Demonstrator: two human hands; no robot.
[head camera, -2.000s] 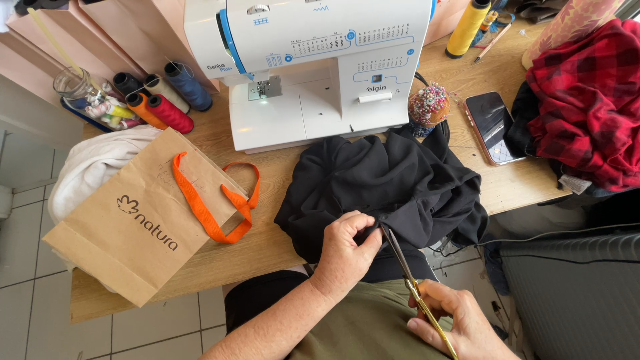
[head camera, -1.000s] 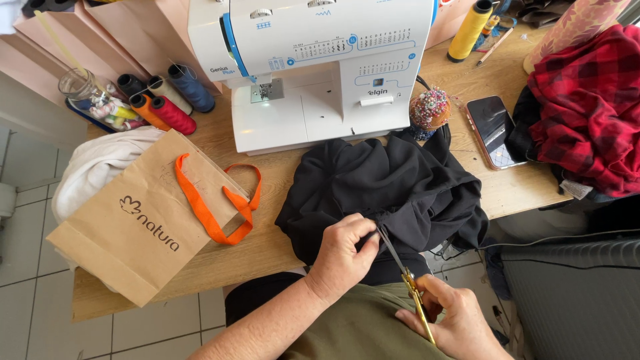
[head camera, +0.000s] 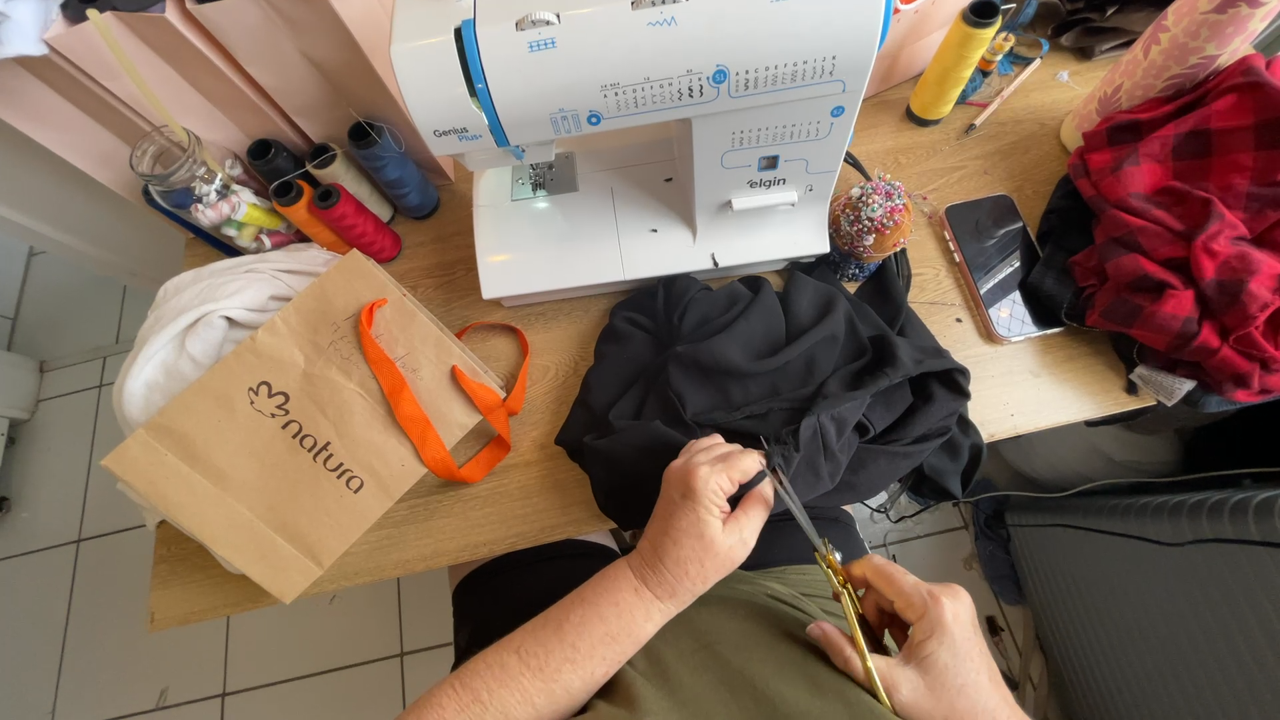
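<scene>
Black fabric (head camera: 760, 370) lies bunched on the wooden table in front of a white sewing machine (head camera: 650, 200), hanging over the near edge. My left hand (head camera: 705, 515) pinches a bit of the fabric between thumb and fingers. In my right hand (head camera: 915, 635) is a pair of scissors with gold handles (head camera: 845, 590). Their blades point up and away, with the tips at the cloth beside my left fingertips, where a frayed edge shows. A pincushion full of pins (head camera: 870, 215) stands right of the machine, close to the fabric.
A brown paper bag (head camera: 270, 430) with orange ribbon handles lies at the left on white cloth. Thread spools (head camera: 355, 222) and a glass jar (head camera: 170, 165) stand behind it. Rightward are a smartphone (head camera: 1000, 265), red plaid fabric (head camera: 1190, 230) and a yellow thread cone (head camera: 950, 65).
</scene>
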